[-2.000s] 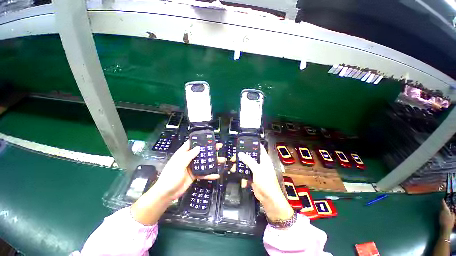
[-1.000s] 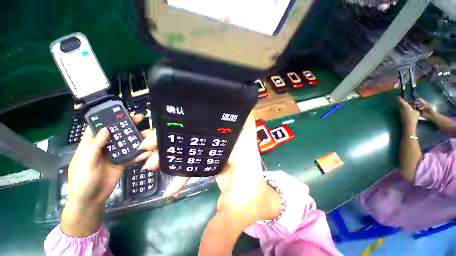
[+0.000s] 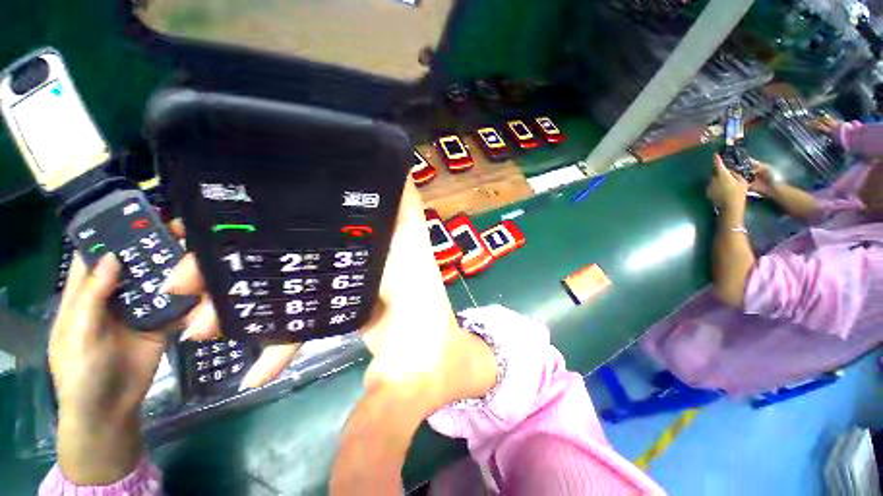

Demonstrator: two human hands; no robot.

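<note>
My left hand [image 3: 102, 358] holds an open black flip phone [image 3: 131, 254] at the left, its screen lit white and the thumb on the keypad's left edge. My right hand [image 3: 411, 320] holds a second open black flip phone [image 3: 290, 213] very close to the camera. Its large keypad faces me, and its lid is cut off by the top edge. Most of my right fingers are hidden behind it. Below and behind the phones, a clear tray [image 3: 281, 392] shows in part, with another black keypad [image 3: 215, 366] in it.
Red flip phones [image 3: 492, 142] stand in a row by a brown board [image 3: 484, 189]. More red phones [image 3: 470, 242] lie in front. An orange-red flat piece [image 3: 588, 283] and a blue pen [image 3: 589, 189] lie on the green bench. A person in pink [image 3: 775, 262] holds an open phone at right.
The view has swung right, so both hands and phones sit further left. The right phone has come very close to the camera since two seconds ago. Both hands still hold their phones.
</note>
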